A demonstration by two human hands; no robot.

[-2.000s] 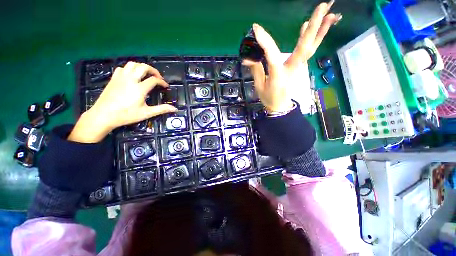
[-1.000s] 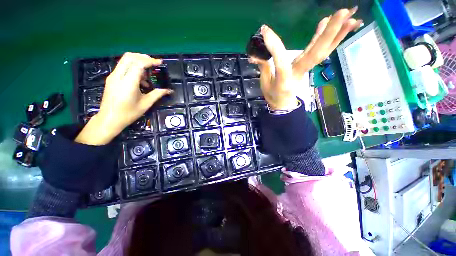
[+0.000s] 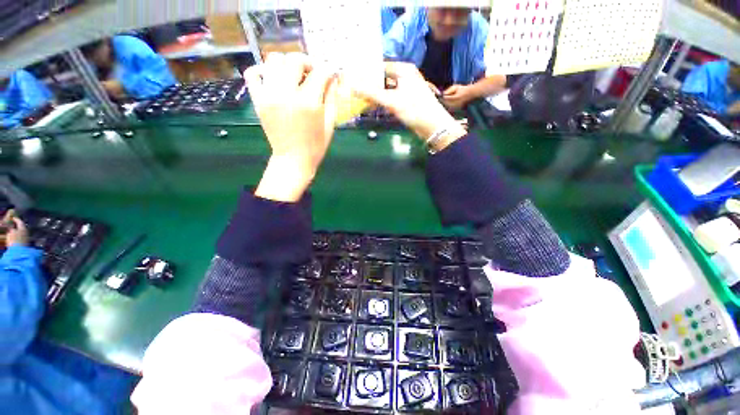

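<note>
My left hand (image 3: 294, 104) is raised high in front of me, fingers curled and seen from the back. What it holds, if anything, is hidden. My right hand (image 3: 407, 96) is raised beside it, with the dark edge of a small black unit (image 3: 391, 82) showing at its fingertips. Both hands are in front of a white sheet hanging above the bench. The black tray (image 3: 375, 361) lies below my forearms, with ringed units in many pockets. One ringed unit (image 3: 376, 340) sits near its middle.
Black units (image 3: 156, 270) and a thin dark stick (image 3: 122, 256) lie left of the tray. A neighbour's blue sleeve (image 3: 18, 296) and another tray are far left. A person (image 3: 438, 53) sits opposite. The tester (image 3: 670, 280) and green-blue bin (image 3: 690, 188) are right.
The view has tilted up, showing the bench opposite. Both hands have risen from over the tray and come close together in front of the hanging sheet.
</note>
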